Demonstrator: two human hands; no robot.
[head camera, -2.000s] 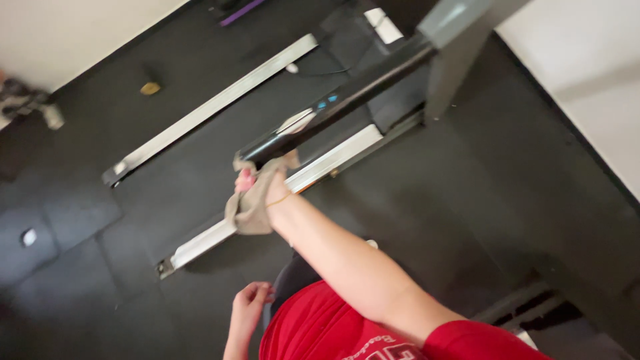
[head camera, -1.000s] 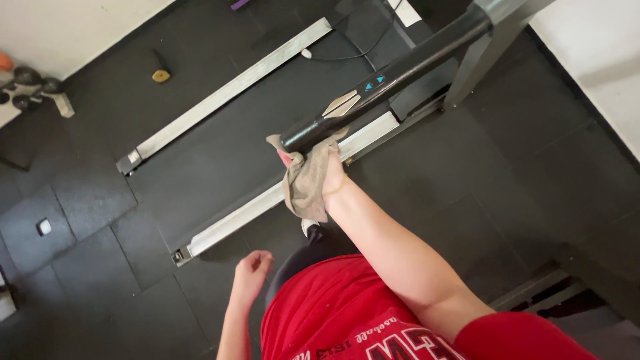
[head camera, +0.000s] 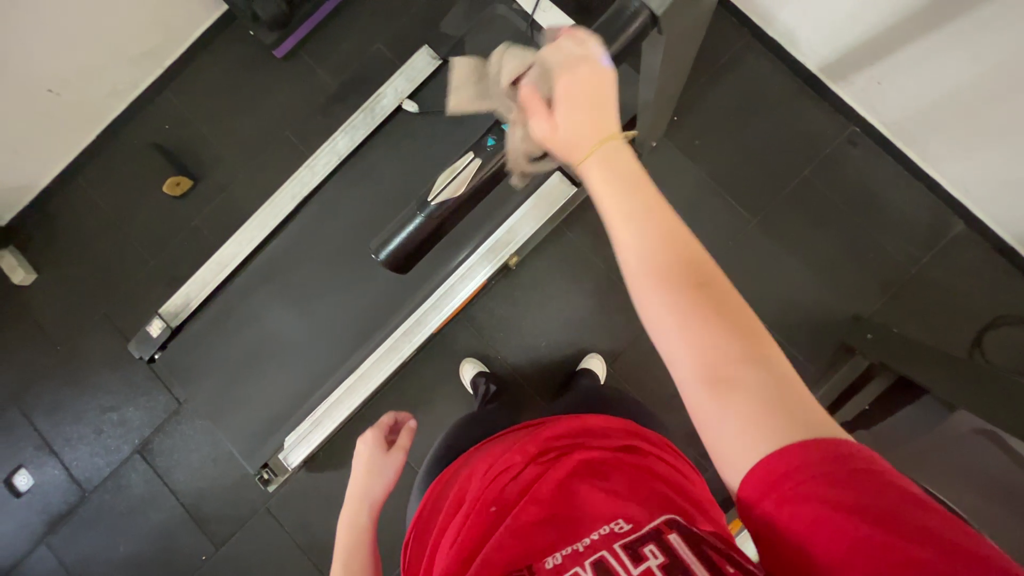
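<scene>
My right hand (head camera: 572, 96) grips a crumpled beige cloth (head camera: 480, 84) over the upper part of a treadmill's black handrail (head camera: 408, 236), near its blue arrow buttons. Slight blur hides whether the cloth presses on the rail. The rail's rounded free end and its metal sensor plates (head camera: 454, 178) show below the cloth. My left hand (head camera: 384, 456) hangs beside my body at the lower middle, fingers loosely curled, holding nothing. Under the rail lies the treadmill's black belt (head camera: 312, 272), between two silver side rails (head camera: 432, 320).
A grey upright post (head camera: 672, 72) carries the handrail. Both my feet, in white shoes (head camera: 592, 368), stand on the dark tiled floor beside the treadmill. A dark object with a yellowish end (head camera: 178, 186) lies beyond the far side rail. White walls (head camera: 904, 72) border the floor.
My right hand has moved with the cloth from the handrail's free end up along it toward the post, uncovering that end. My left hand stays low beside my body.
</scene>
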